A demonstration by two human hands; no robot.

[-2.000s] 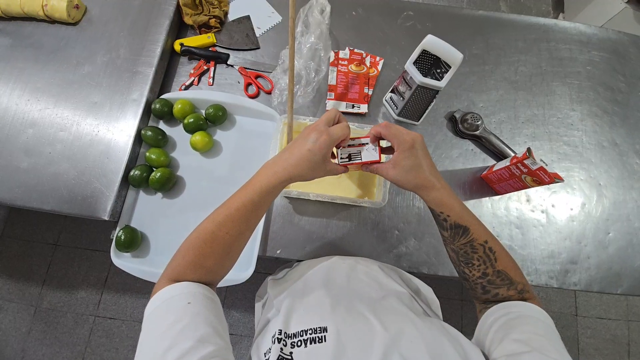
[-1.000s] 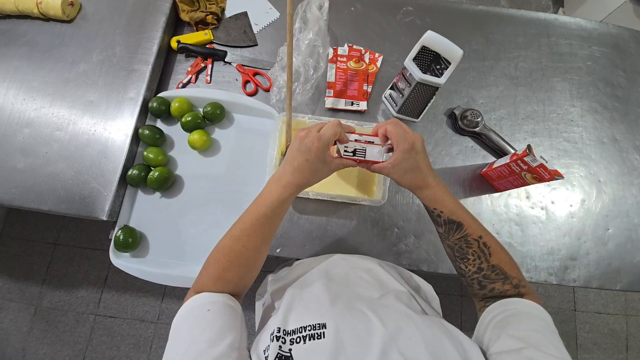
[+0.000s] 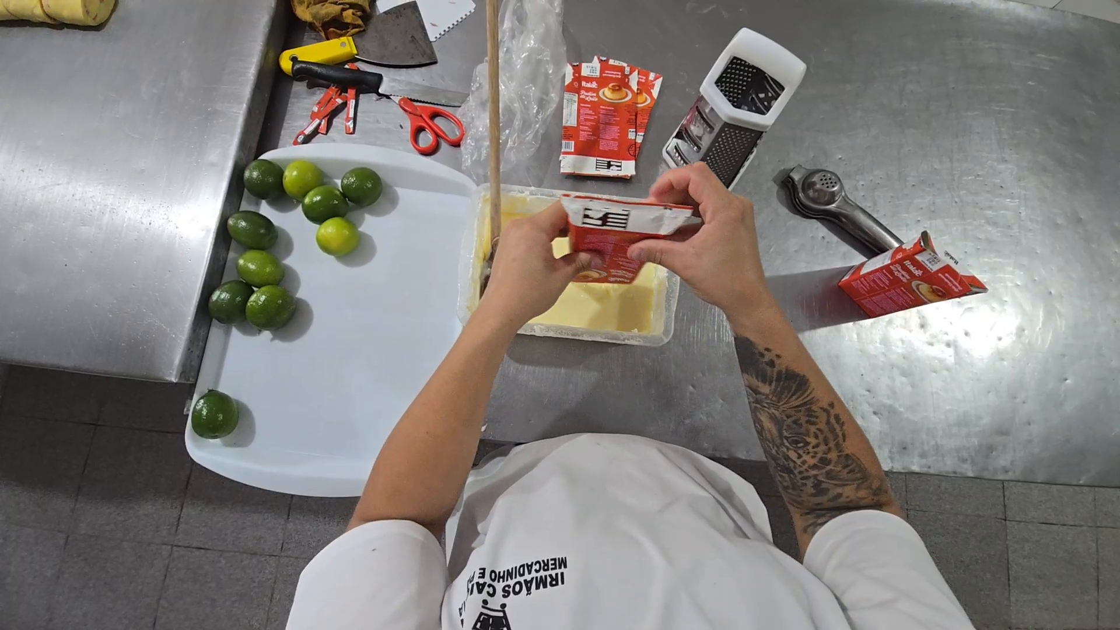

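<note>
Both of my hands hold one red and white carton (image 3: 617, 249) above a plastic tub of pale yellow cream (image 3: 612, 308). My left hand (image 3: 529, 267) grips its left side and my right hand (image 3: 709, 241) its right side, thumbs on the front. The carton's white end is flattened and faces up. A wooden stick (image 3: 494, 114) stands in the tub's left part, just beyond my left hand. Flattened red cartons (image 3: 605, 118) lie behind the tub. Another red carton (image 3: 906, 278) stands with its top open to the right of my right hand.
A white tray (image 3: 367, 455) with several limes (image 3: 269, 306) is at left. Behind it lie red scissors (image 3: 429, 125), a black-handled knife (image 3: 337, 75), a yellow-handled scraper (image 3: 319, 54) and a plastic bag (image 3: 521, 87). A box grater (image 3: 735, 105) and a metal citrus squeezer (image 3: 840, 206) are at right.
The carton in my hands has been turned and now shows its red front below the white end. My right hand's fingers have spread outward along its edge.
</note>
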